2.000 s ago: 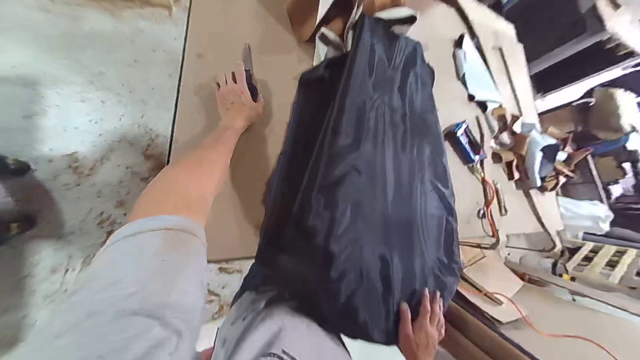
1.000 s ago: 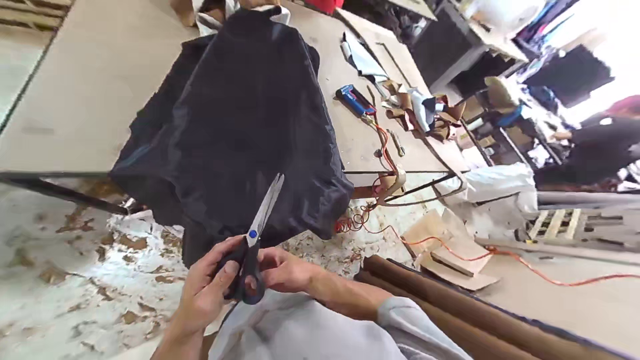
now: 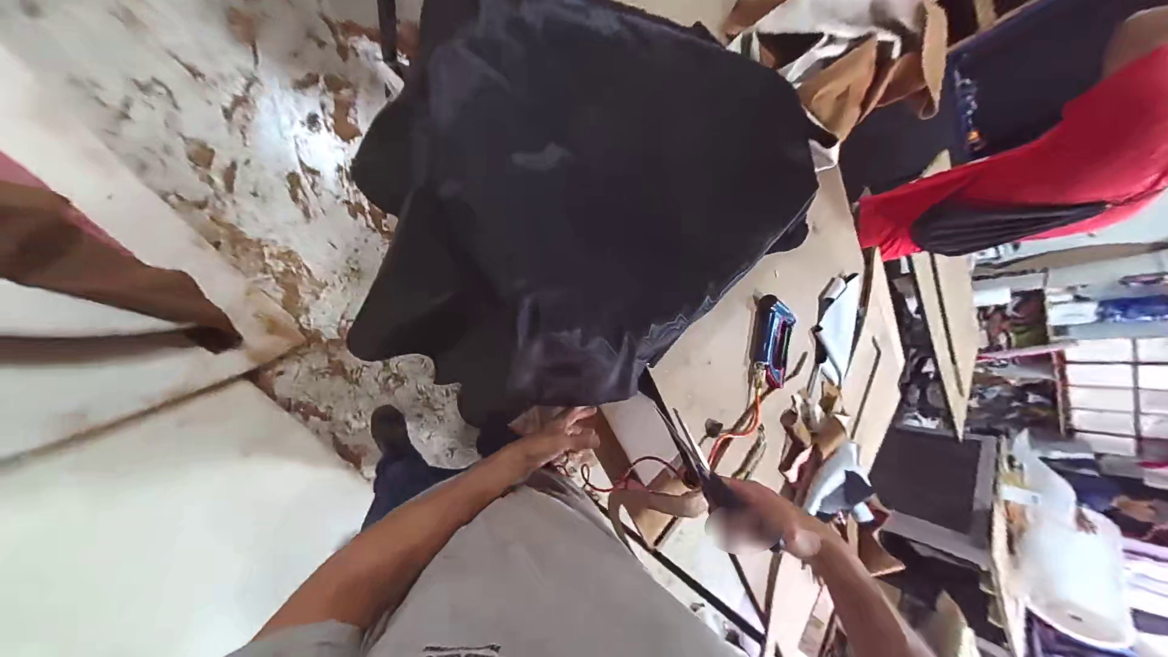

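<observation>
Black fabric or thin leather [image 3: 602,173] drapes over the table and hangs down past its near edge. My left hand [image 3: 552,436] is at the bottom edge of this hanging material, its fingers bent against it; how firmly it grips is hidden. In my right hand [image 3: 753,516] is a pair of scissors [image 3: 689,447] with black handles. Their blades are apart and point up and left, close to the lower right corner of the black material. A blue pneumatic staple gun [image 3: 774,339] lies on the table to the right of the material.
An orange air hose [image 3: 750,424] runs from the staple gun. Leather and cloth scraps [image 3: 839,474] lie at the right, with more scraps [image 3: 844,87] behind the material. A person in a red garment [image 3: 1031,173] is at the upper right. Debris [image 3: 301,173] covers the floor at left.
My hands, together at the scissors a second ago, are now apart. The scissors are in my right hand and their blades have parted. A person in red has come into view, which has turned strongly.
</observation>
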